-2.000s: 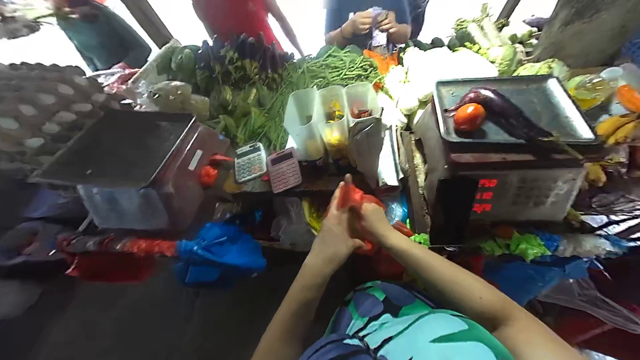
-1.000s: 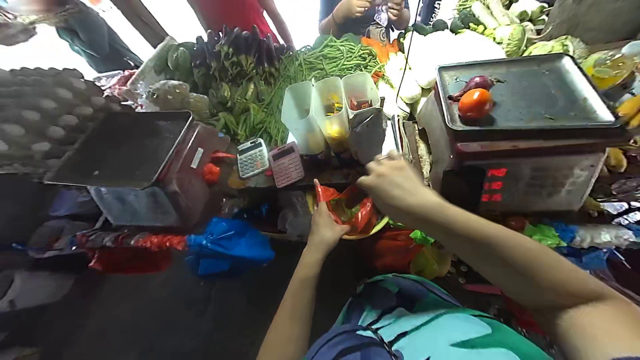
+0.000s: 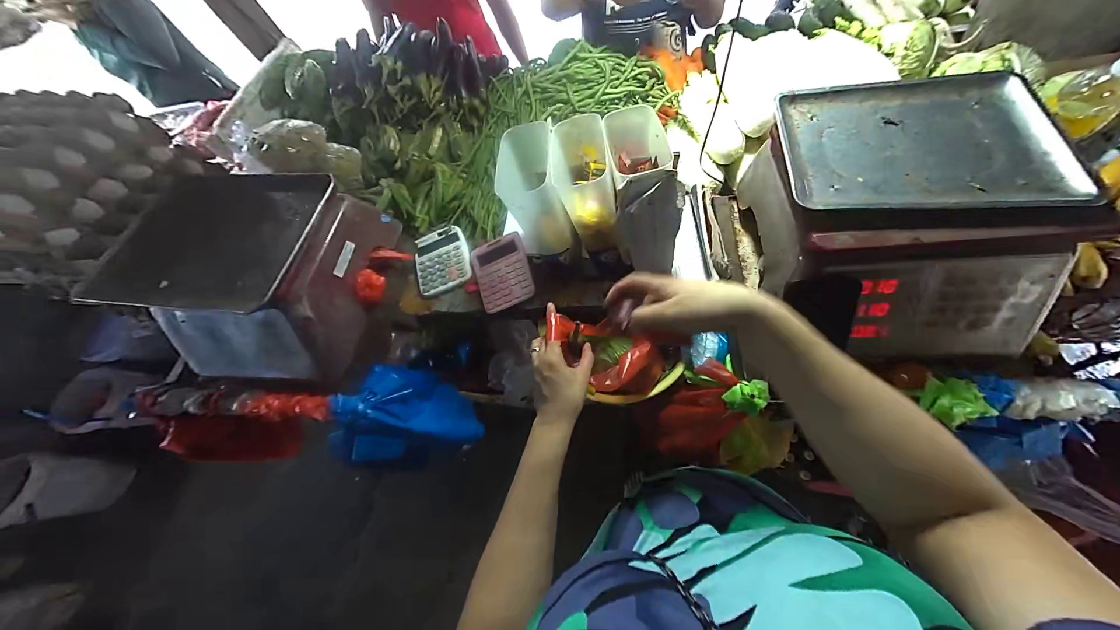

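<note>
My left hand (image 3: pixel 562 372) grips the left edge of a red plastic bag (image 3: pixel 634 367), which stands open over a yellow-rimmed bowl or basket (image 3: pixel 672 378). Something green shows inside the bag. Above its right side, my right hand (image 3: pixel 669 302) is slightly blurred, with a dark purplish thing, perhaps an onion, at its fingertips. A digital scale (image 3: pixel 954 302) with red digits stands to the right, its metal tray (image 3: pixel 932 144) holding only small specks. A white calculator (image 3: pixel 443 262) and a pink calculator (image 3: pixel 503 273) lie up and left of my left hand.
Translucent plastic bins (image 3: pixel 584 179) stand behind the bag, near green beans (image 3: pixel 586 83) and eggplants (image 3: pixel 420 66). A second scale (image 3: pixel 337 271) is at left, beside stacked egg trays (image 3: pixel 70 175). Blue plastic bags (image 3: pixel 402 416) hang at the front edge. People stand across the stall.
The tomato and purple vegetable seen on the right scale's tray a second ago are off it. My right hand has moved slightly up over the bag. Earlier, a long eggplant lay there too.
</note>
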